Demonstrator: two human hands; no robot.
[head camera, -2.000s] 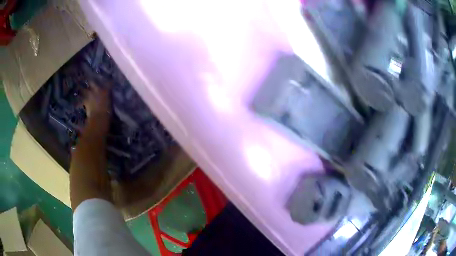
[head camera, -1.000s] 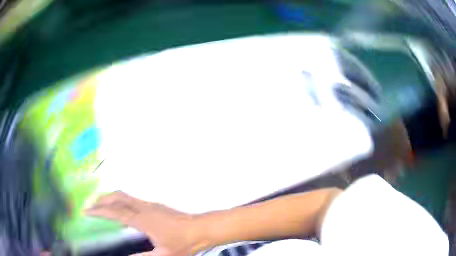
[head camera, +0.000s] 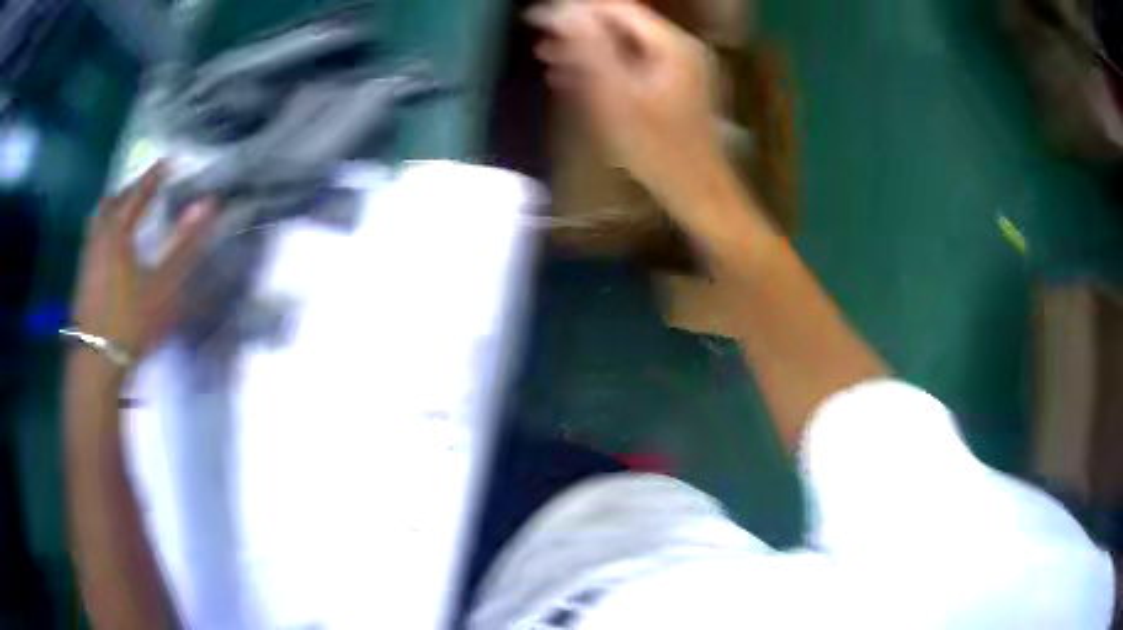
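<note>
The frame is blurred. A pile of grey plastic pieces (head camera: 296, 123) lies at the far left end of the narrow bench. My left hand (head camera: 142, 265), with a bracelet at the wrist, is at the near left side of this pile. Its thumb and fingers are apart beside grey pieces; whether it grips one cannot be told. My right hand (head camera: 640, 80) is raised off the bench's right side, over a brown carton, with fingers curled. Blur hides whether it holds anything. A white sheet (head camera: 370, 382) covers the bench between my arms.
The brown carton (head camera: 591, 179) stands beyond the bench's right edge, its inside dark. Green floor (head camera: 911, 234) shows at right. Another brown box (head camera: 1078, 369) stands at the far right. A long pale grey strip (head camera: 209, 480) runs along the bench's left side.
The view has swung to the right. My right hand has moved from the green sheet to over the carton at right. My left hand is now in view at the grey pieces.
</note>
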